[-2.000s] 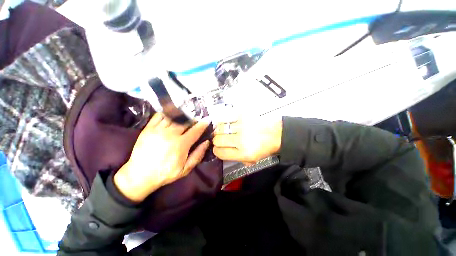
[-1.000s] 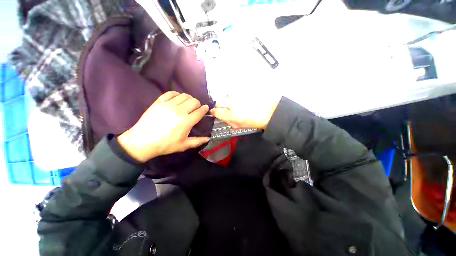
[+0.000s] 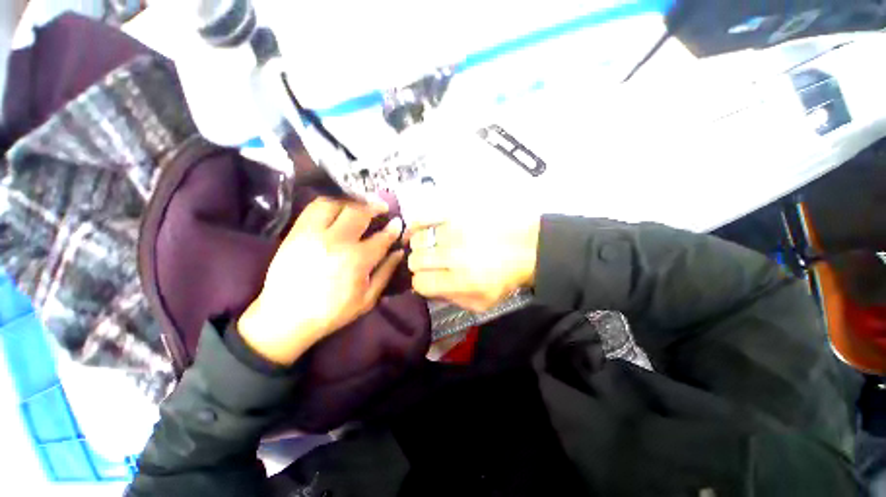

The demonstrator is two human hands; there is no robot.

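Observation:
The dark purple lining (image 3: 209, 238) with a curved dark edge lies left of the needle and under my hands. Grey and white plaid fabric (image 3: 92, 180) lies beyond it on the left. My left hand (image 3: 325, 277) presses on the lining, its fingertips pinching the cloth just in front of the presser foot area (image 3: 374, 184). My right hand (image 3: 471, 257), with a ring, has its fingertips on the same cloth edge, close to the left fingertips. The pinched edge itself is mostly hidden by the fingers.
The white sewing machine (image 3: 321, 58) with a blue stripe stands ahead. Thread snips (image 3: 513, 150) lie right of the needle. A blue crate (image 3: 58, 417) is at lower left. The ruler-marked table edge (image 3: 481, 315) is near my right wrist. An orange-brown chair (image 3: 855, 281) is at right.
The view has tilted back up, showing more of the machine head. Both hands, which were lower and clear of the needle, are now close to the presser foot with the cloth.

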